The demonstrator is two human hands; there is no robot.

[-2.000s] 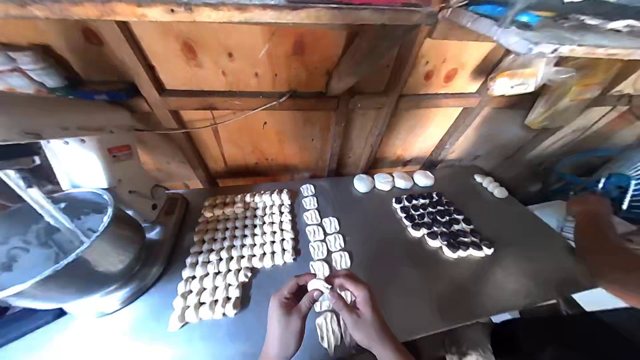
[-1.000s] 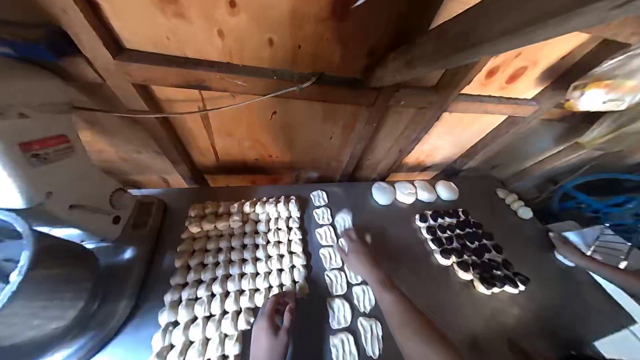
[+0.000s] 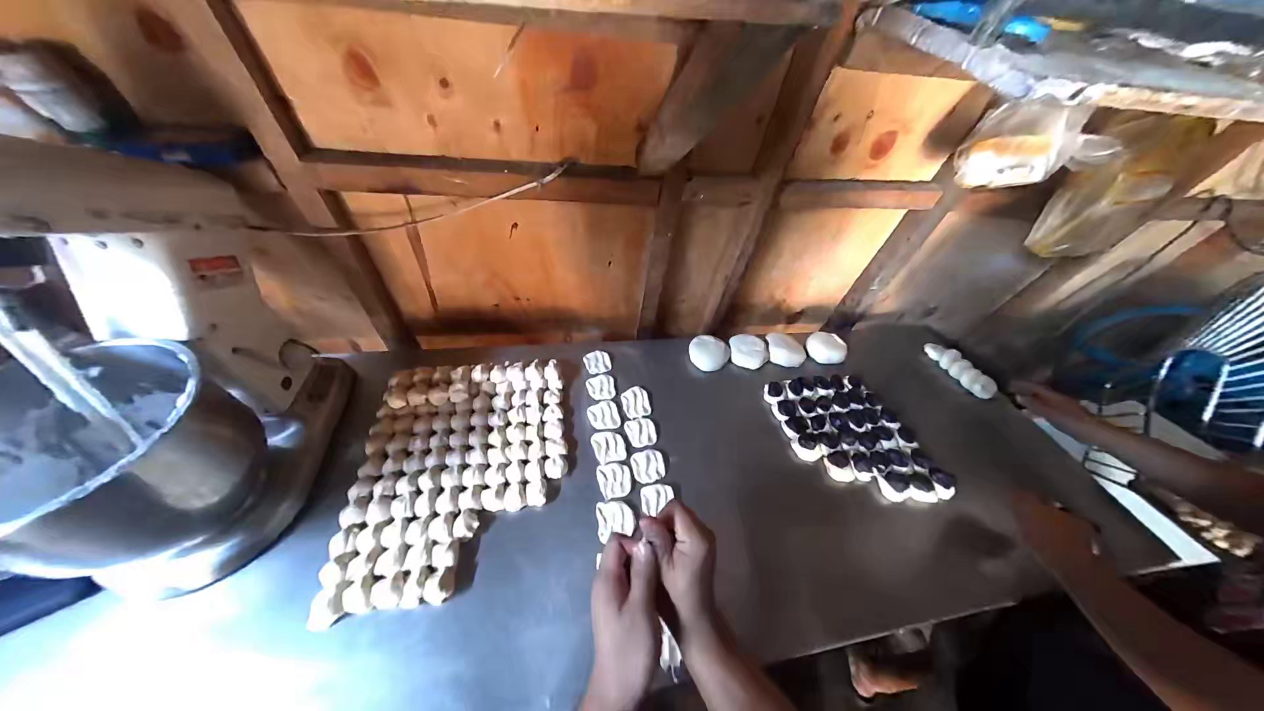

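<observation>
My left hand and my right hand meet at the fingertips over the lower end of two columns of flattened, streaked dough pieces. Fingers of both hands are pinched together; whatever lies between them is hidden. Left of the columns, a large block of small pale dough balls stands in close rows on the metal table. To the right lies a cluster of dough pieces with dark purple filling. Several larger white dough rounds line the back edge.
A stand mixer with a steel bowl is at the left. A co-worker's hands are at the table's right end, near a white tray. Small dough balls lie at the back right. Plastic bags hang above.
One second ago my hands were apart, the left at the dough-ball block and the right at the streaked pieces; now they are together. The co-worker's second hand has come into view over the table.
</observation>
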